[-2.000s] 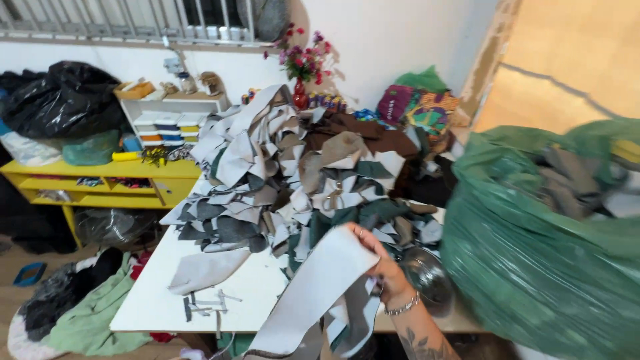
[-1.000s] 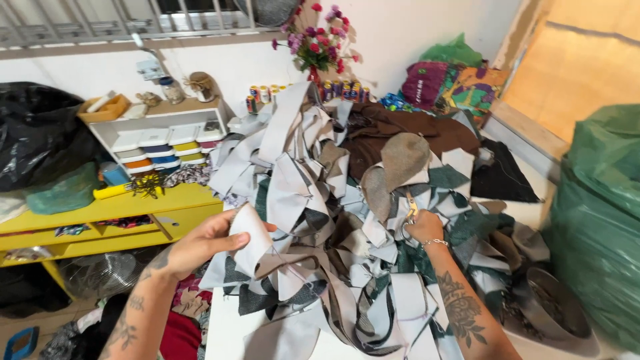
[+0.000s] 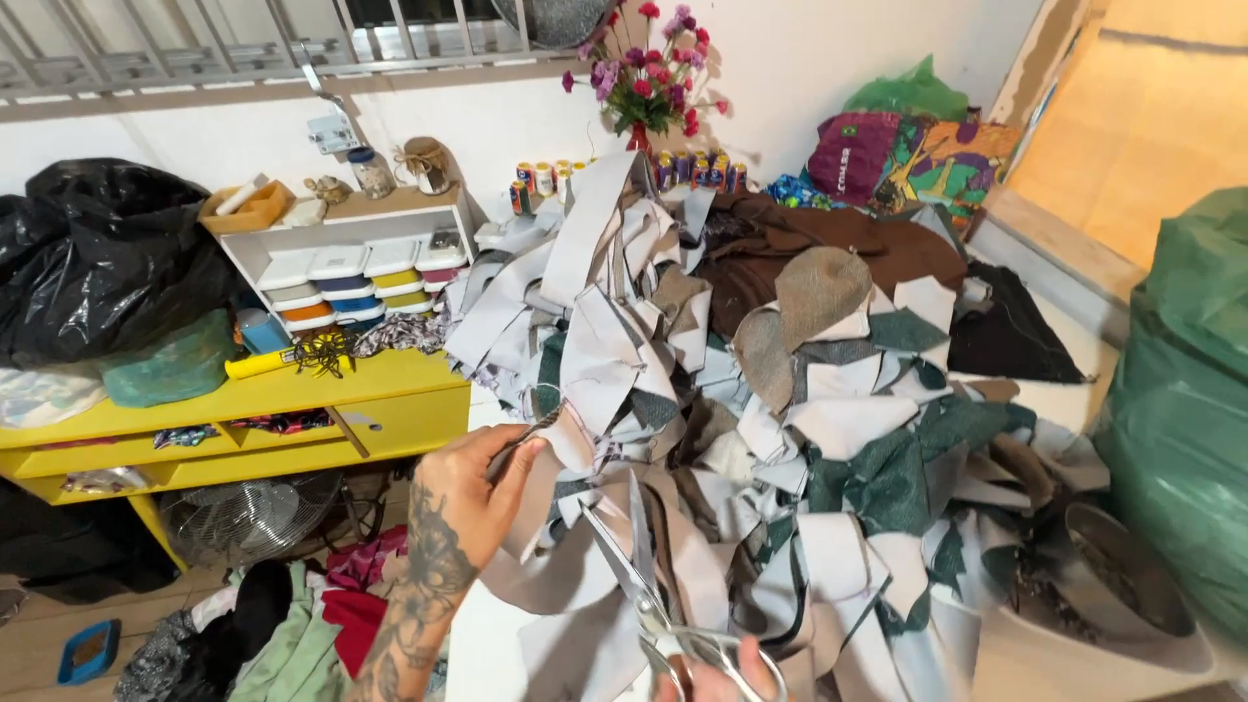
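Note:
My left hand (image 3: 492, 487) pinches the edge of a fabric scrap (image 3: 544, 421) between thumb and fingers, left of the middle. At the bottom centre my right hand (image 3: 717, 680) grips a pair of metal scissors (image 3: 648, 604) by the handles; their blades stand apart and point up and left, below my left hand. Around both hands lies a large heap of fabric scraps (image 3: 829, 453), white on one face and grey, brown or dark green on the other. Part of my right hand is cut off by the frame's lower edge.
Behind the heap are brown cloth (image 3: 838, 244), thread spools (image 3: 541, 180) and a flower vase (image 3: 639, 136). A green plastic bag (image 3: 1189, 390) and a grey bowl (image 3: 1121, 575) stand right. At left are a yellow shelf unit (image 3: 390, 385) and a black bag (image 3: 107, 263).
A second ago my right hand was over the heap at right with the scissors; it is now at the bottom centre. My left hand has let go of a white scrap and holds another.

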